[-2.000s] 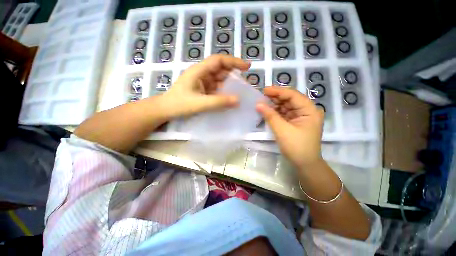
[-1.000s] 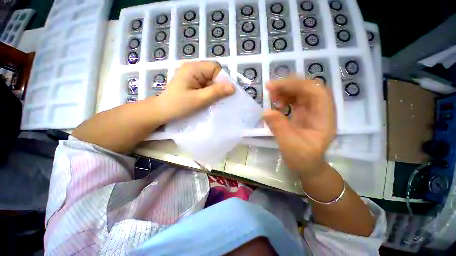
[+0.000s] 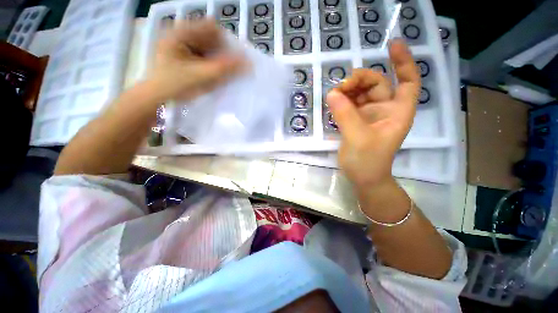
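My left hand (image 3: 199, 64), blurred, is closed on a limp translucent white sheet (image 3: 251, 104), which hangs over the lower left of the white ribbed tray (image 3: 245, 147). My right hand (image 3: 376, 110) is above the tray's right half, palm up, thumb and a fingertip close together and another finger raised. A tiny yellowish speck shows at those fingertips; whether it is held is unclear. Small round speaker-like units (image 3: 298, 43) with black rings sit in the pockets. The sheet and my hands hide several of them.
A spare white tray (image 3: 79, 73) lies at the left. Another white tray (image 3: 428, 165) shows under the main one. Brown cardboard (image 3: 498, 137) and blue equipment (image 3: 541, 147) are at the right. A thin bright streak shows above my right hand. The pale bench edge is in front.
My left hand has moved up and left with the sheet, away from my right hand. My right hand has moved slightly up, with one finger now raised. The view has shifted a little.
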